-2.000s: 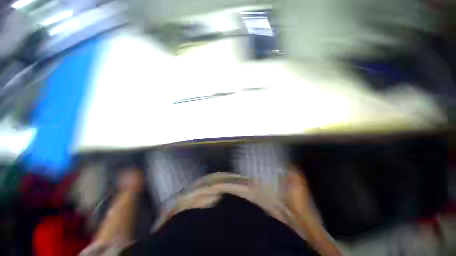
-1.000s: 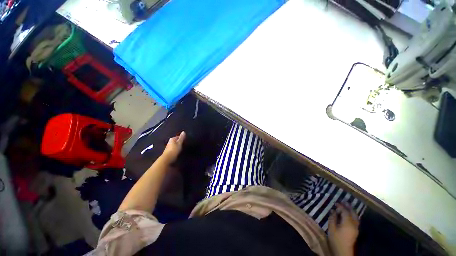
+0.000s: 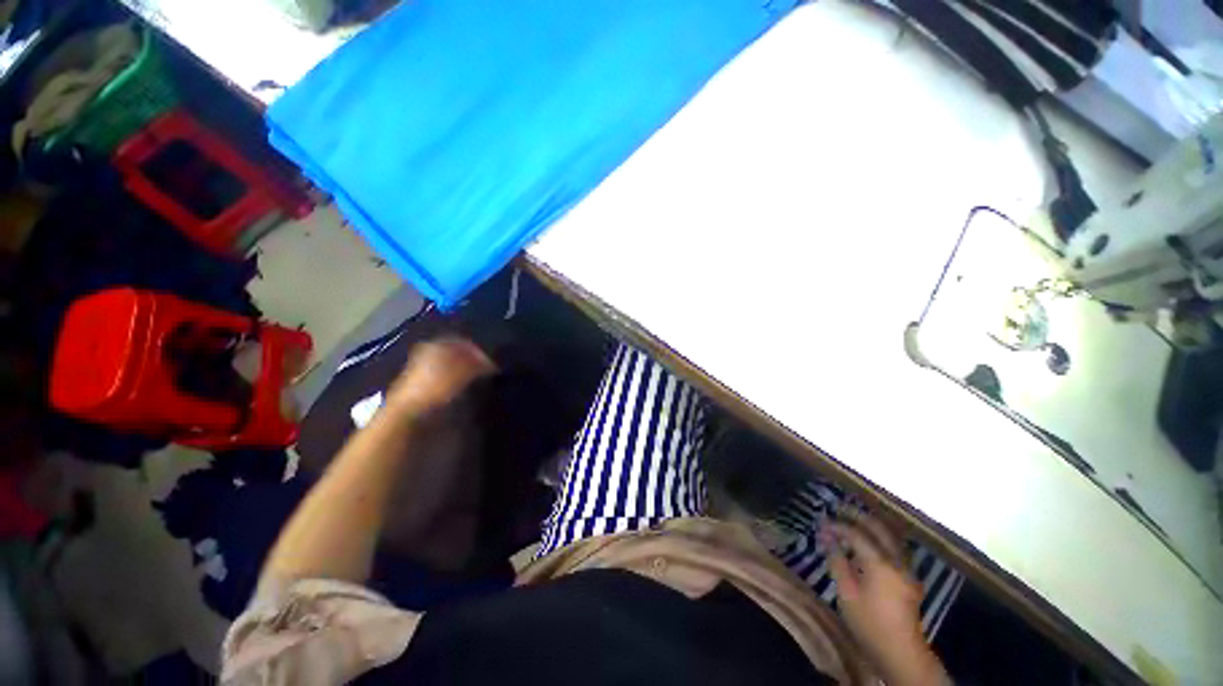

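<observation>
My left hand [image 3: 443, 375] is over a dark cloth pile [image 3: 429, 462] left of my lap; it is blurred, and I cannot tell whether its fingers hold the cloth. The pile shows thin white lines and a small white patch. My right hand [image 3: 869, 570] is above my striped lap [image 3: 628, 442] by the table edge, fingers apart and empty. The off-white sewing machine [image 3: 1160, 235] stands at the right, its needle area partly visible above the metal plate [image 3: 999, 302].
A folded blue sheet [image 3: 510, 121] lies on the white table [image 3: 751, 228], overhanging its left edge. Red plastic stools [image 3: 107, 355] and a green basket [image 3: 124, 101] are on the floor at left. Dark strips [image 3: 999, 40] lie behind the machine. A dark object [image 3: 1191, 402] is at the right.
The view has shifted slightly. My left hand has moved a little over the dark cloth and is more blurred. My right hand has lifted slightly with its fingers spread.
</observation>
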